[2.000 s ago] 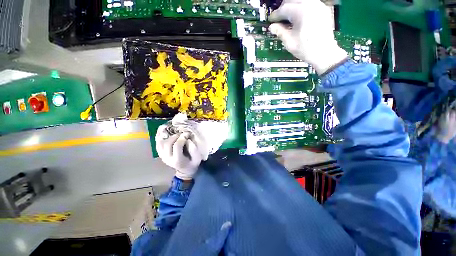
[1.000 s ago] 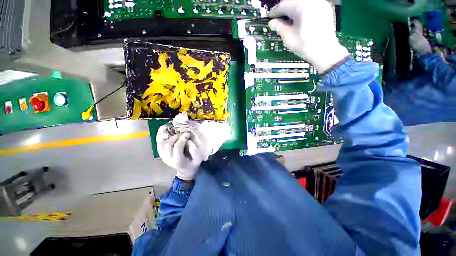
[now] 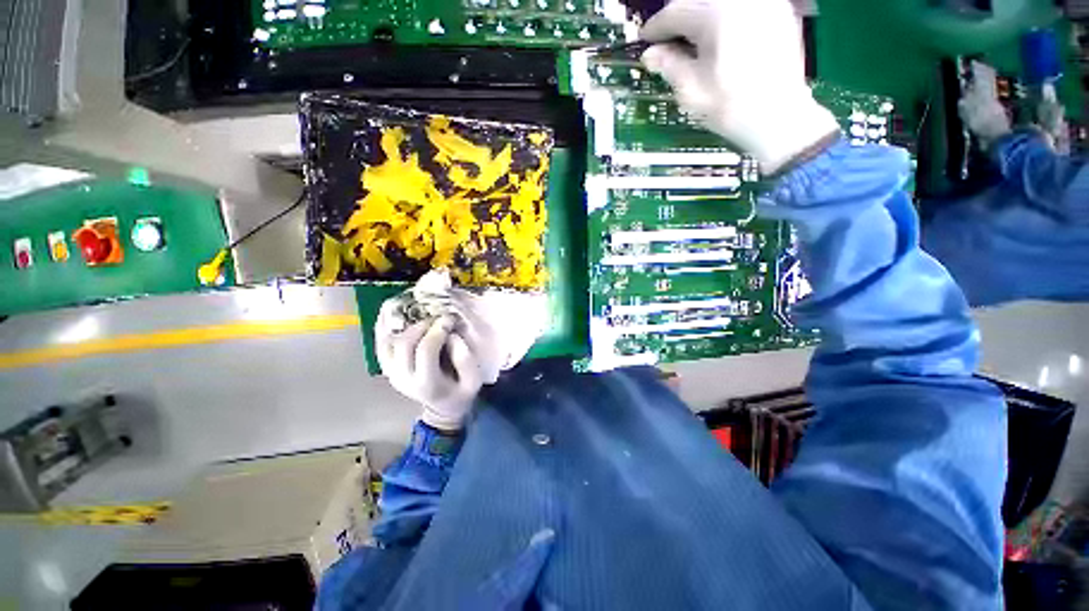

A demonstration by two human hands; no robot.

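A green circuit board (image 3: 681, 275) with long white strips lies in front of me, right of the scrap tray. My gloved right hand (image 3: 740, 78) is over the board's far edge, with a thin dark tool, seemingly tweezers (image 3: 627, 48), pinched in its fingertips and pointing left. My gloved left hand (image 3: 432, 358) is closed on a crumpled white wad, perhaps a cloth (image 3: 508, 328), at the tray's near edge. The black scrap tray (image 3: 340, 137) holds loose yellow scraps (image 3: 412, 197).
Another board (image 3: 358, 24) sits in a black carrier (image 3: 263, 72) at the far side. A green control panel (image 3: 120, 269) with a red button is left. A black rack (image 3: 776, 436) stands below right. Another person's hands (image 3: 985, 107) work at far right.
My right hand has shifted slightly and its dark tool now shows more clearly, pointing left. My left hand stays by the tray. The other person's hands have moved at the far right.
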